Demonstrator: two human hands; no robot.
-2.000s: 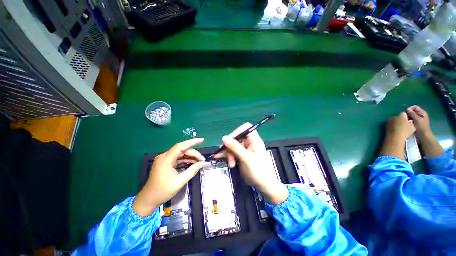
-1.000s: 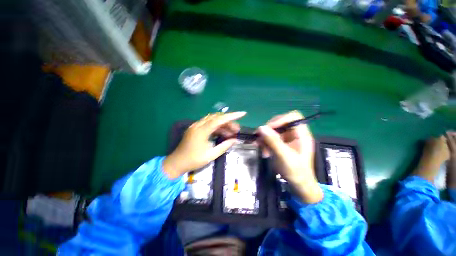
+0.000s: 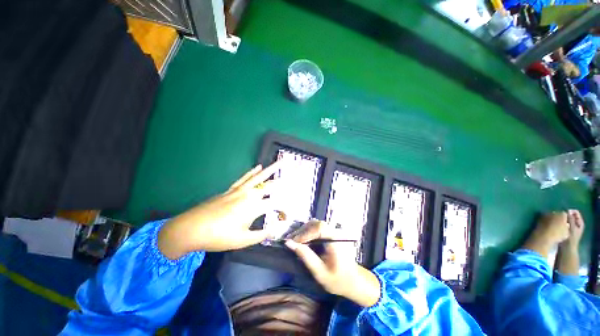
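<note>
A black tray (image 3: 383, 178) holds several phone screen units in slots side by side. My right hand (image 3: 329, 257) holds dark tweezers (image 3: 339, 241) at the near end of the leftmost phone unit (image 3: 299, 186). My left hand (image 3: 227, 220) rests over that unit's left side, its fingers spread, with fingertips close to the tweezers' tip. Whether it holds a small part cannot be told. A clear cup (image 3: 304, 80) of whitish bits stands beyond the tray, and a small pile of bits (image 3: 328, 125) lies on the green mat.
A neighbouring person's hands (image 3: 558, 228) and blue sleeves are at the right. A plastic-wrapped post (image 3: 556, 168) stands at the far right. A grey metal cabinet foot (image 3: 227, 41) is at the upper left, with dark cloth (image 3: 72, 111) at the left.
My hands have moved from the far end of the second unit to the near end of the leftmost unit. The camera view has turned, and the tray sits further right and slanted.
</note>
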